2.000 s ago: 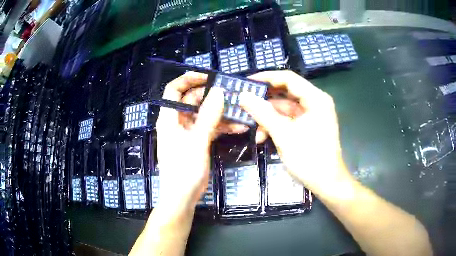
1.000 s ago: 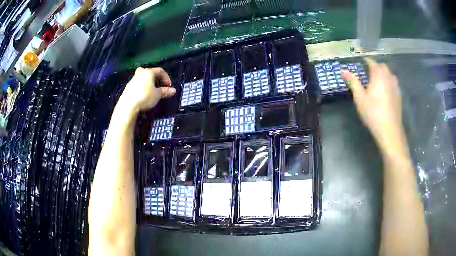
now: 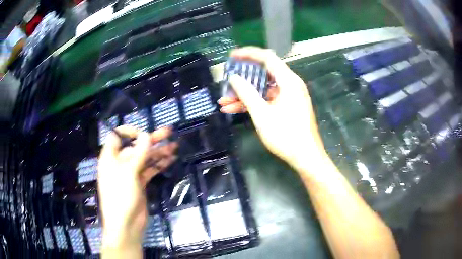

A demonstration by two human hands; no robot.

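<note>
My right hand [image 3: 278, 109] is right of the tray's far corner, fingers and thumb around a pale keypad piece [image 3: 258, 76] with a key grid; whether it is one keypad or several is unclear. My left hand [image 3: 129, 167] is blurred over the middle of the black blister tray [image 3: 248, 217]. A thin dark piece, looking like a front housing [image 3: 117, 103], shows between its thumb and fingers. Housings with keypads [image 3: 198, 103] lie in the far row. Near-row housings [image 3: 225, 217] show bright white lower halves. The left hand and forearm hide part of the tray.
Clear glossy plastic [image 3: 349, 131] and blue-purple pieces with pale strips [image 3: 387, 91] lie at right. A grey post [image 3: 277, 28] and pale strip [image 3: 324, 48] are at the far side. Stacked black trays [image 3: 15, 177] stand at far left.
The view has turned right, so the tray sits further left. My left hand has moved nearer and now has a dark piece between its fingers. My right hand has closed around keypad material.
</note>
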